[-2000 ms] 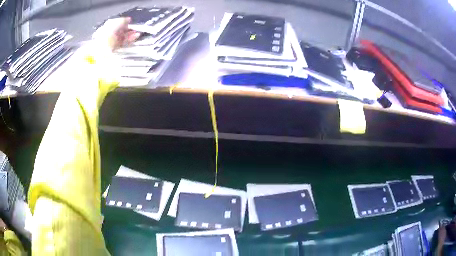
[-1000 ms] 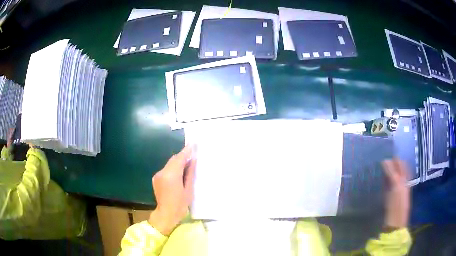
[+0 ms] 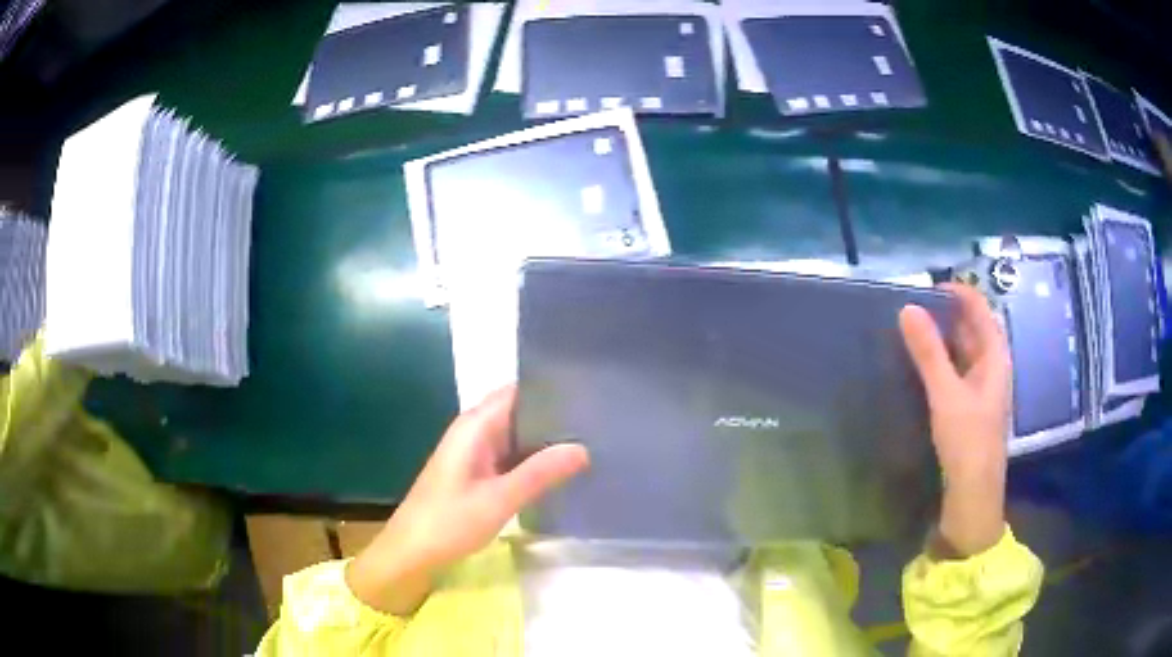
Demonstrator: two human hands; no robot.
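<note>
A dark grey tablet (image 3: pixel 720 372) with its back up and a pale ADVAN logo is directly before me. My left hand (image 3: pixel 476 488) holds its left edge, with the thumb on the back. My right hand (image 3: pixel 958 385) holds its upper right corner, fingers on the back. White sheets (image 3: pixel 481 347) show beyond the tablet's left edge, mostly hidden under it. I cannot tell whether the tablet touches them. A shiny pale patch lies below the tablet, against my body.
A screen-up tablet (image 3: pixel 533 199) with glare lies just beyond. A tall white stack (image 3: pixel 154 244) stands left. More tablets (image 3: pixel 623 64) lie along the far side. Right are overlapping tablets (image 3: pixel 1044 347) and a silvery round part (image 3: pixel 1006 273). A yellow-green sleeve is at the left edge.
The tablet is now over the white sheets that lay bare before me. My right hand has moved up and slightly left, and my left thumb is now on the tablet.
</note>
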